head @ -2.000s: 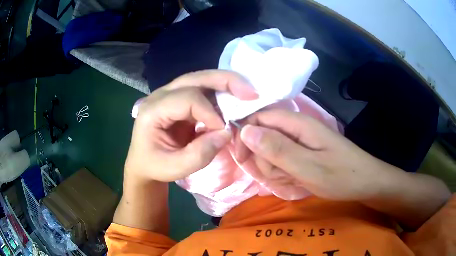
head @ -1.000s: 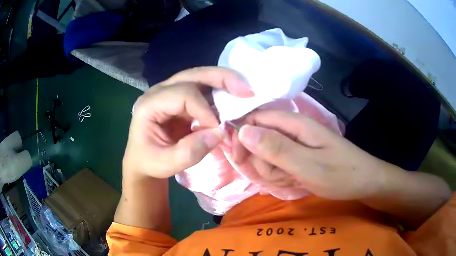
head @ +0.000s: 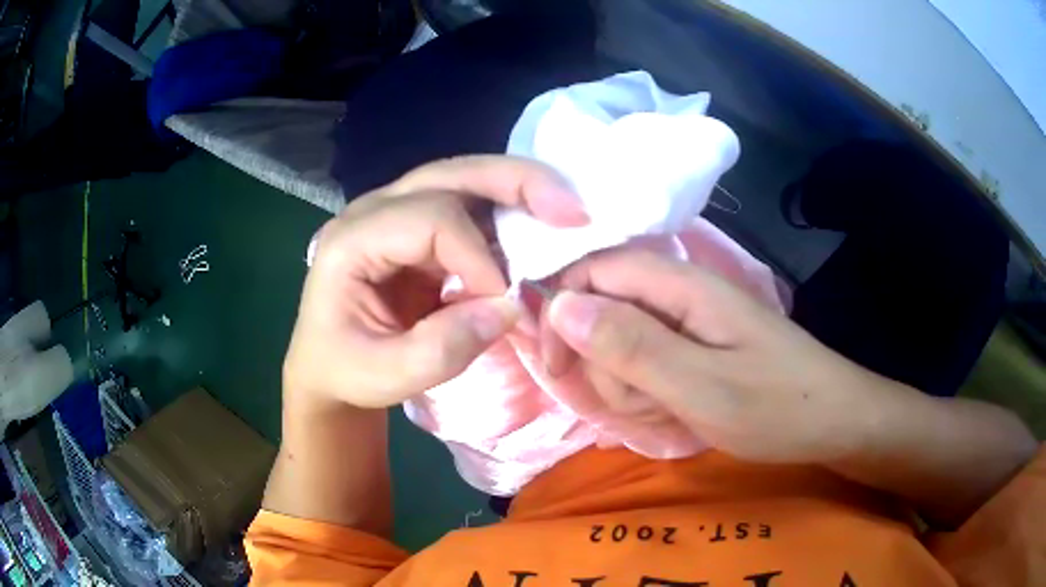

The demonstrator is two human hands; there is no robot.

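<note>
A white fabric piece (head: 625, 161), gathered and cupped, stands above my fingertips. Shiny pale pink satin fabric (head: 499, 419) is bunched below and behind my hands. My left hand (head: 401, 292) pinches the fabric between thumb and fingers where the white meets the pink. My right hand (head: 688, 355) is closed with its thumb and forefinger close beside the left fingertips. A thin dark metal tip (head: 537, 287) shows between the right fingertips, touching the fabric edge; the rest of this small tool, perhaps thread snips, is hidden in the hand.
A pale table with a worn edge (head: 895, 103) curves across the upper right. A cardboard box (head: 195, 464) and a white wire basket (head: 57, 493) stand on the green floor at lower left. Dark trousers lie under the fabric. Blue and grey cloth (head: 218, 86) is at upper left.
The white piece has shifted very slightly to the right. Both hands keep nearly the same grip and place.
</note>
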